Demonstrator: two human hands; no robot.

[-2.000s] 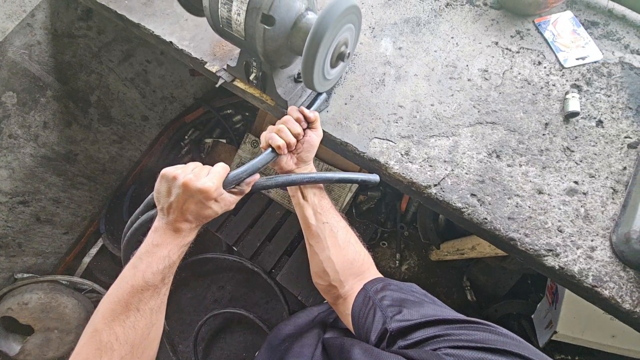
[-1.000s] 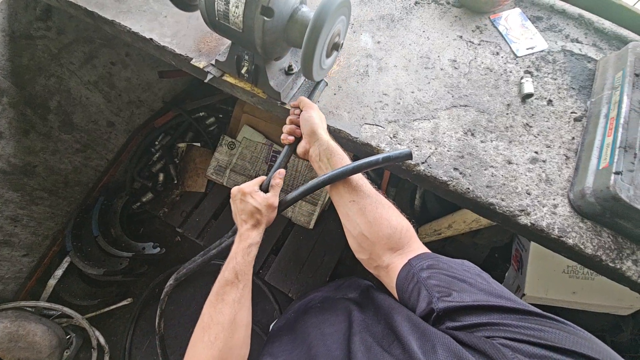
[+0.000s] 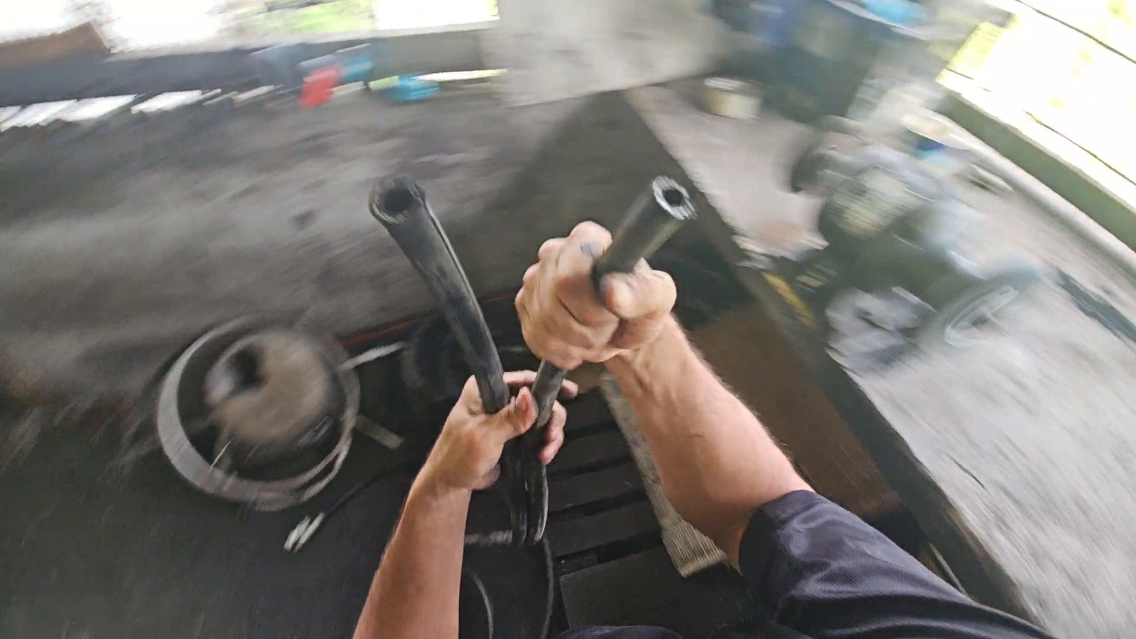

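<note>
A thick black rubber hose (image 3: 448, 293) is held upright in front of me, with two open ends in view. My right hand (image 3: 590, 297) is closed around it just below the right end, whose cut rim shows light strands. Lower down, my left hand (image 3: 501, 426) grips both lengths of the hose, side by side. The left end leans up and away to the left, apart from my right hand. Below my left hand the hose bends in the dark area near the floor.
A blurred bench grinder (image 3: 896, 231) stands on the worn workbench (image 3: 1021, 461) at the right. A round metal part (image 3: 266, 390) with a ring around it lies at the left. Dark slats (image 3: 595, 479) are below my hands. A small pail (image 3: 732, 98) stands farther back.
My hands have brought the hose end away from the grinder wheel, and both ends now point up. The view has swung strongly to the left and up.
</note>
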